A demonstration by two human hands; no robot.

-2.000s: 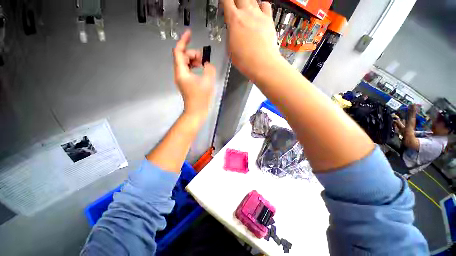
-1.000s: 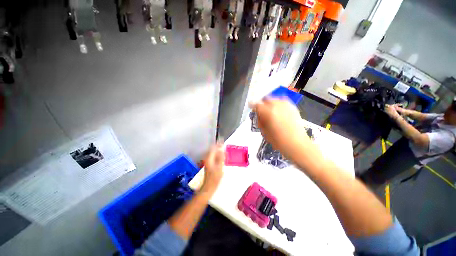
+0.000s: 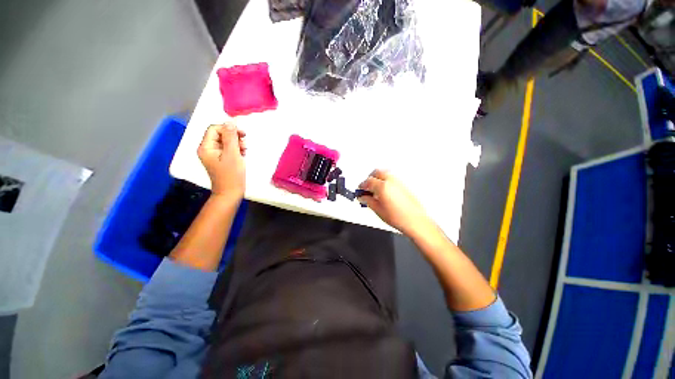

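Note:
A pink tray [image 3: 290,167] lies on the white table near its front edge, with a row of black pieces [image 3: 319,169] in its right part. Several loose small black pieces [image 3: 343,188] lie just right of the tray. My right hand [image 3: 389,198] is at the right end of these pieces, its fingertips closed on a black piece. My left hand [image 3: 224,157] is over the table's left edge, fingers curled together; whether it holds anything cannot be seen.
A second pink tray [image 3: 249,89] lies farther off to the left. A clear plastic bag [image 3: 361,46] with dark contents and a dark grey crumpled item [image 3: 287,8] lie at the far end. A blue bin [image 3: 127,235] stands below left. Part of a person [image 3: 608,16] shows at top right.
The view has tilted down from the overhead clips to the table. Both hands have come down; my right hand has moved from above the far table to the loose black pieces.

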